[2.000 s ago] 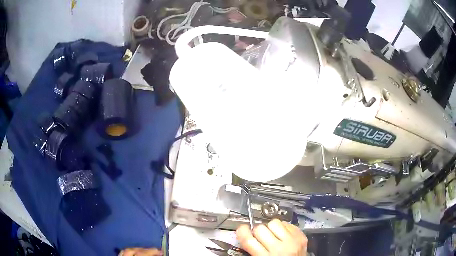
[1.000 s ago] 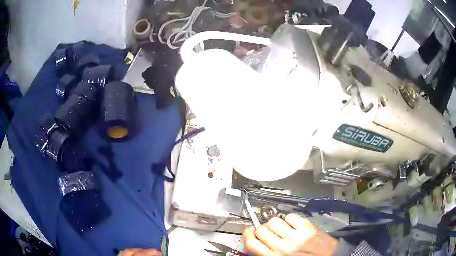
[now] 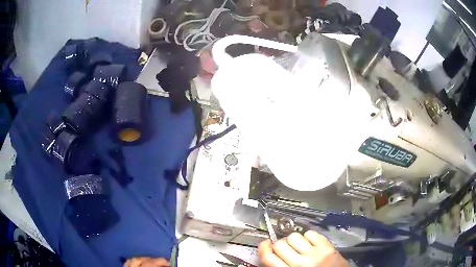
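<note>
My right hand (image 3: 302, 251) is closed on slim silver tweezers (image 3: 270, 224) at the front of the machine bed. The tweezer tips are at the shiny metal folder (image 3: 248, 209), left of its round screw (image 3: 286, 225). Navy binding tape (image 3: 347, 220) runs in from the right toward the folder; a thin end of it lies left of the lamp. My left hand (image 3: 147, 262) shows only in part at the bottom edge on the navy fabric; what it does is cut off. The needle area is hidden by the bright lamp.
The glaring work lamp (image 3: 292, 120) covers the middle of the cream Siruba machine (image 3: 417, 133). Dark tape rolls (image 3: 83, 112) lie on the navy fabric (image 3: 141, 208) at left. Dark pointed snips (image 3: 235, 259) lie below the bed. Pale cords (image 3: 201, 31) lie behind.
The camera view has shifted, so the machine and rolls appear slightly further right. The right hand stays at the folder with the tweezers, whose slant has changed from two seconds ago.
</note>
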